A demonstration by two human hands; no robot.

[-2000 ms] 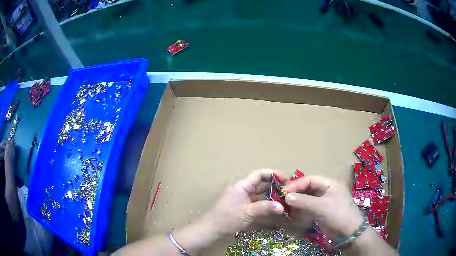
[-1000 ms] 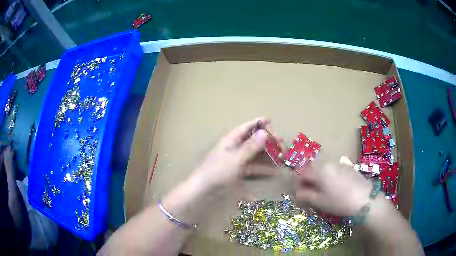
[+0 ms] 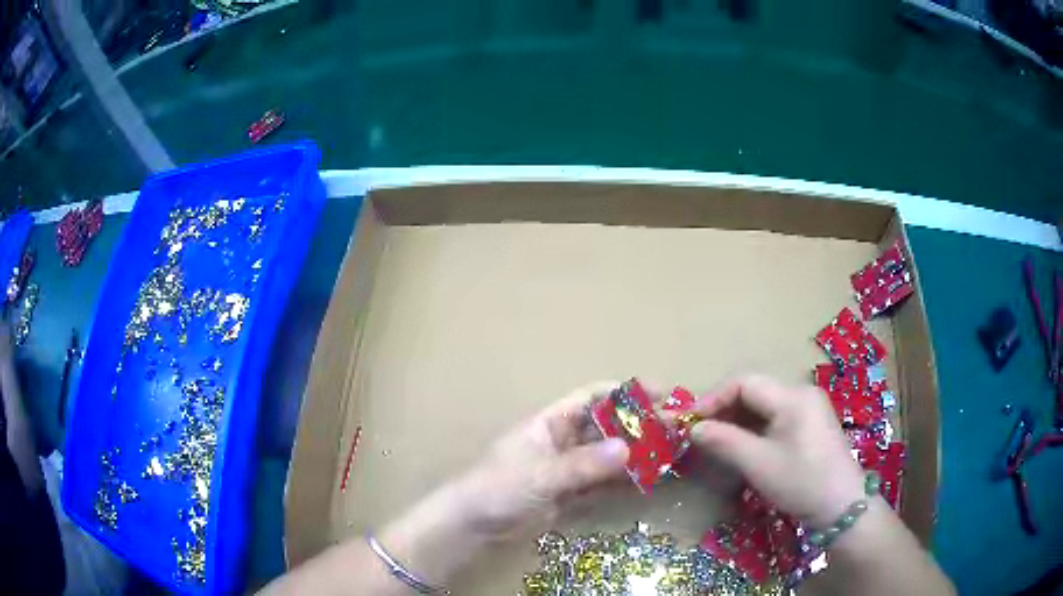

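Note:
My left hand holds a red circuit board by its left side, tilted above the cardboard tray. My right hand pinches a small gold metal contact piece at the board's right edge. Part of another red board shows behind the held one. A loose heap of gold and silver contact pieces lies at the tray's near edge. Red boards lie beside the heap, partly under my right wrist. A board stack lines the tray's right side.
A blue parts bin with metal pieces stands left. A thin red stick lies in the tray. Red-handled pliers and a black block lie right. The green conveyor carries a red board. Another person's arm shows far left.
My right hand has come up from near the heap to the board in my left hand, now with a gold piece. The held board now faces up more. The board on the conveyor has shifted left.

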